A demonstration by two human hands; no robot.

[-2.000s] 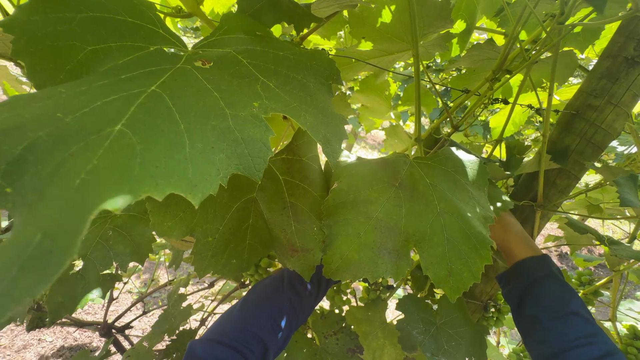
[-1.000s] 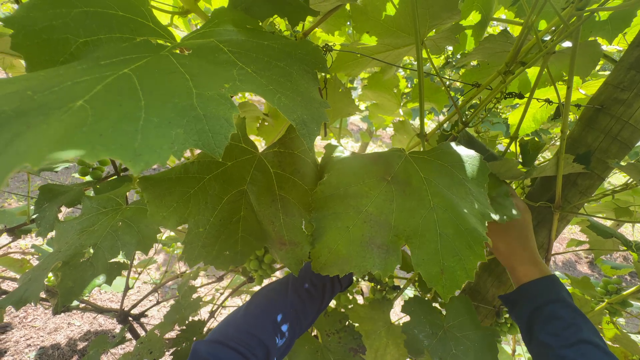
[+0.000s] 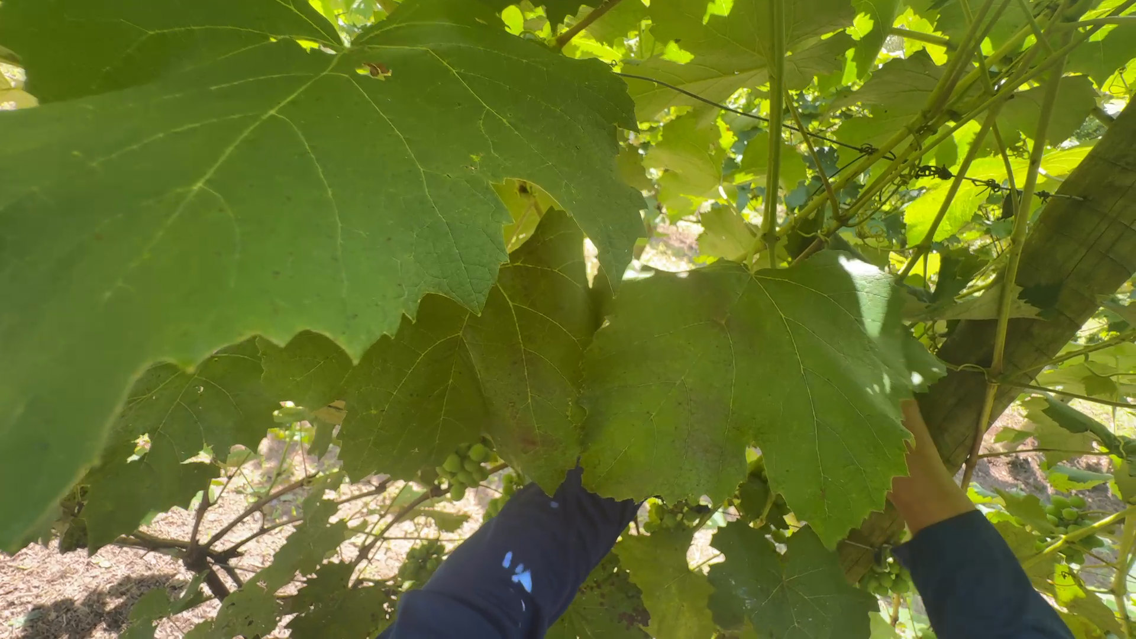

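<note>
A broad green grapevine leaf [image 3: 737, 382] hangs in the middle of the view and covers most of both hands. My left arm, in a dark blue sleeve, reaches up from the bottom centre; its hand is hidden behind the leaves. My right hand [image 3: 925, 479] shows only at the back of the hand and wrist, beside the leaf's right edge and close to the wooden post [image 3: 1047, 266]; its fingers are hidden. A small bunch of green grapes [image 3: 466, 466] hangs just above left of the left sleeve, with another bunch [image 3: 887, 575] below the right wrist.
A very large leaf [image 3: 266, 186] fills the upper left, near the camera. Trellis wire [image 3: 958, 173] and green shoots [image 3: 774, 133] cross the upper right. Bare woody vine branches [image 3: 200, 555] stand at the lower left over mulch-strewn ground [image 3: 53, 586].
The large near leaf hangs lower over the left side than one second ago, hiding more of the foliage there. Both arms remain in about the same places among the leaves.
</note>
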